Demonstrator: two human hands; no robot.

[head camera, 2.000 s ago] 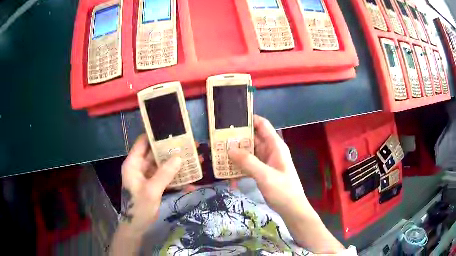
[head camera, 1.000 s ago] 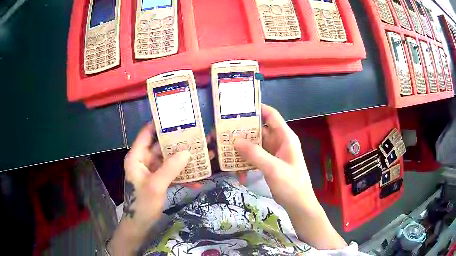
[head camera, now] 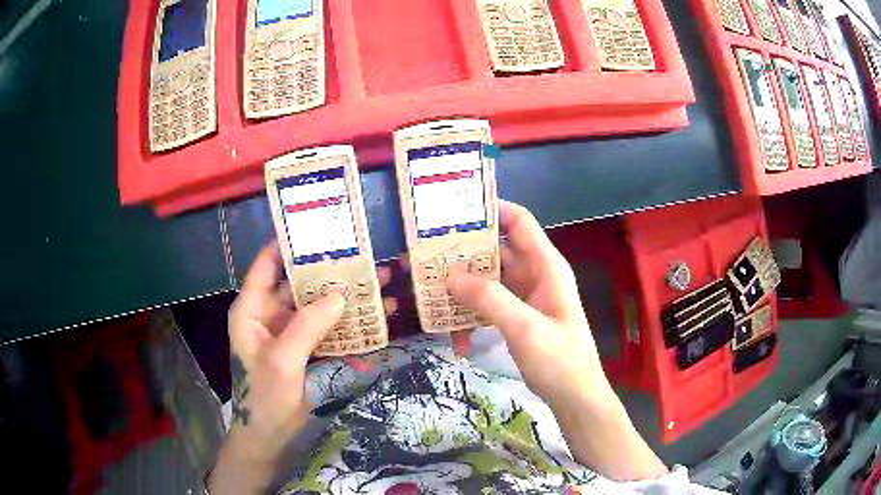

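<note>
My left hand (head camera: 275, 334) holds a gold keypad phone (head camera: 314, 218), its thumb on the keys near the navigation key. My right hand (head camera: 517, 300) holds a second gold keypad phone (head camera: 446, 193), its thumb on the upper keypad. Both phones are upright side by side, not touching. Both screens are lit white with dark bands and a red bar near the top. A small green tab (head camera: 492, 151) sticks out at the right phone's upper right edge. My fingers behind the phones are mostly hidden.
A red foam phone tray (head camera: 411, 106) with gold phones and an unfilled middle pocket lies on the dark green bench (head camera: 599, 179). Another filled red tray (head camera: 794, 182) is at right. A lower red tray (head camera: 676, 406) holds loose gold and black phones (head camera: 700, 324) and a round silvery item (head camera: 678, 276).
Both phone screens have gone from dark to lit white, and the red bar now sits lower on them. The far left tray phone's screen has gone dark. Both hands keep their phones.
</note>
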